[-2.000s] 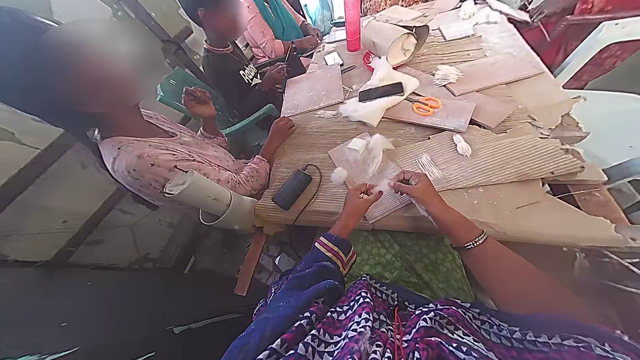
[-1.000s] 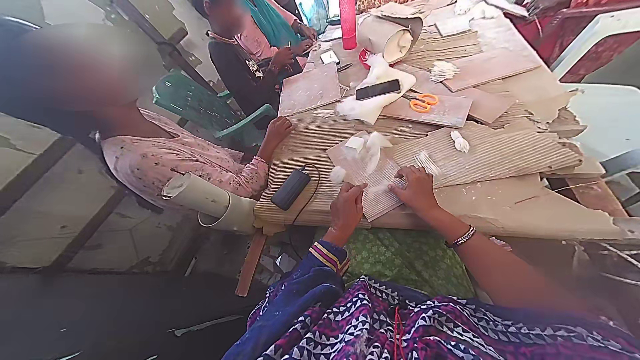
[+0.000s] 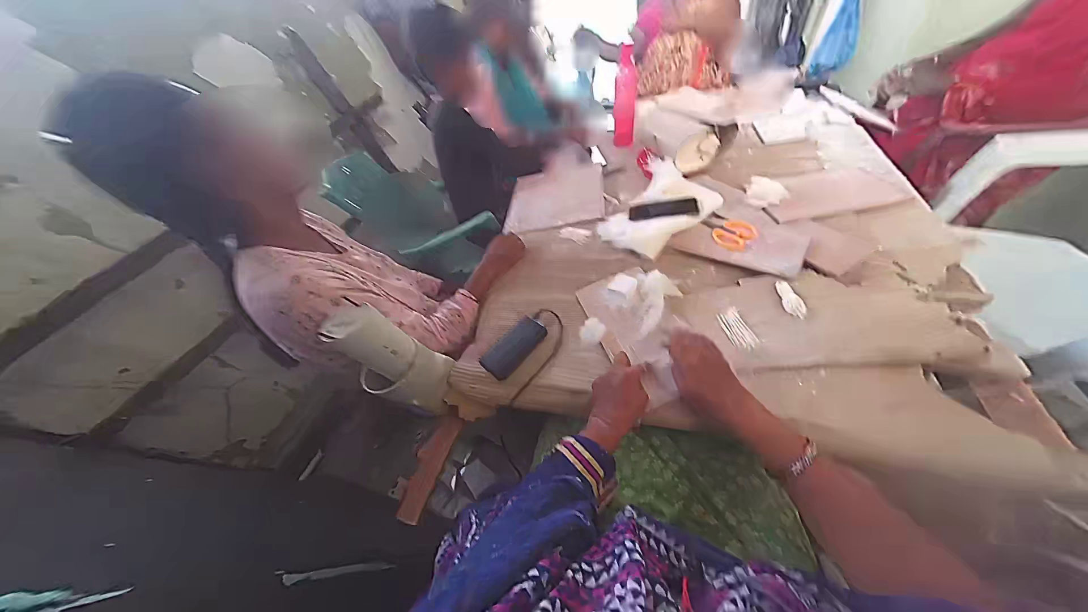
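My left hand (image 3: pixel 618 399) and my right hand (image 3: pixel 707 374) rest close together at the near table edge, over a pale board (image 3: pixel 608 297). Their fingers are curled down and blurred, so whether they hold anything cannot be told. White cotton wool (image 3: pixel 653 302) and a small white block (image 3: pixel 621 289) lie on the board beyond my hands, with a small cotton tuft (image 3: pixel 592 331) at its left. Right of my right hand lie thin white sticks in a row (image 3: pixel 738 329) and a white bundle (image 3: pixel 791 299).
A dark device with a cable (image 3: pixel 513 348) lies left of the board. Farther back are orange-handled scissors (image 3: pixel 733 235), a black phone (image 3: pixel 664 209) on white material and a red bottle (image 3: pixel 625 96). A person (image 3: pixel 374 280) sits at the left; others sit farther back. A white chair (image 3: pixel 1020 280) stands right.
The view has tilted up and shows more of the far end of the table. My hands, spread a little apart one second ago, are now closer together.
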